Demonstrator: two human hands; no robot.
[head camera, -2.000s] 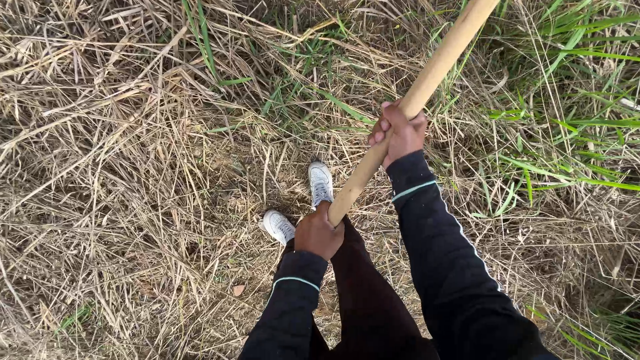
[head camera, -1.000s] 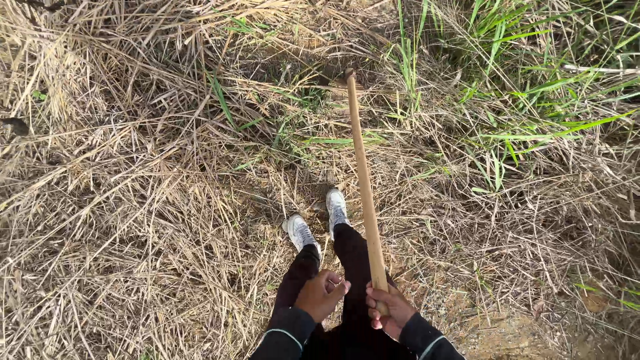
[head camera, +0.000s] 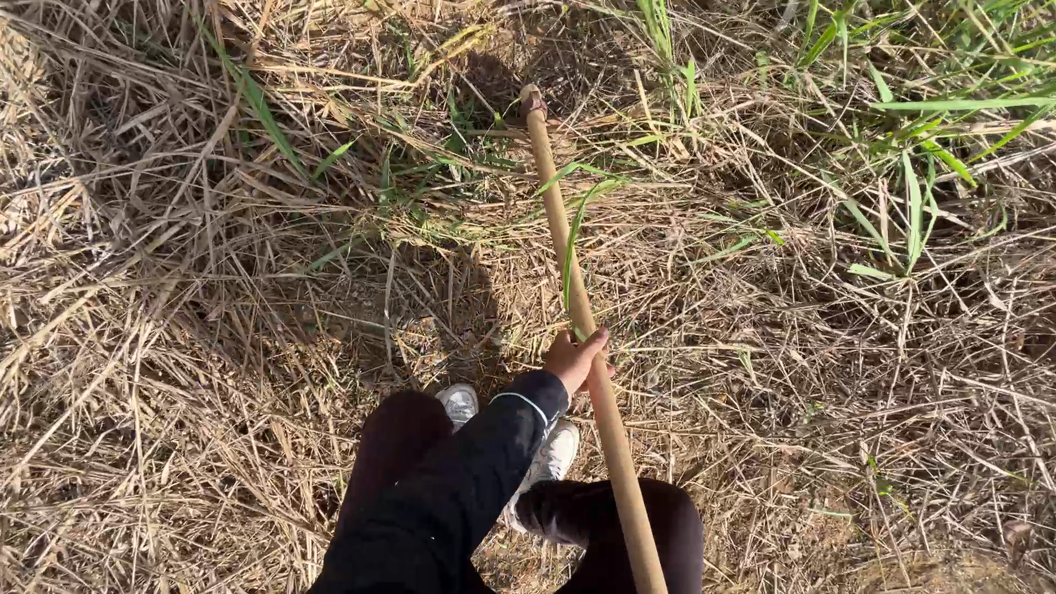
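Observation:
My left hand is closed around the middle of a long wooden tool handle, which slants from the bottom edge up to the top centre. The far end of the handle is low among the grass, with a dark part there that looks like the head's fitting; the rest of the head cannot be made out. A green grass blade lies along the handle just above my fingers. My right hand is out of view.
Dry straw-like grass covers the ground all around. Taller green grass grows at the upper right. My white shoes stand below the handle's middle, between my bent knees. Bare soil shows at the lower right.
My left hand, free of the handle one second ago, now grips it farther up. My right hand, on the handle's near end then, has gone from view. My knees are now bent.

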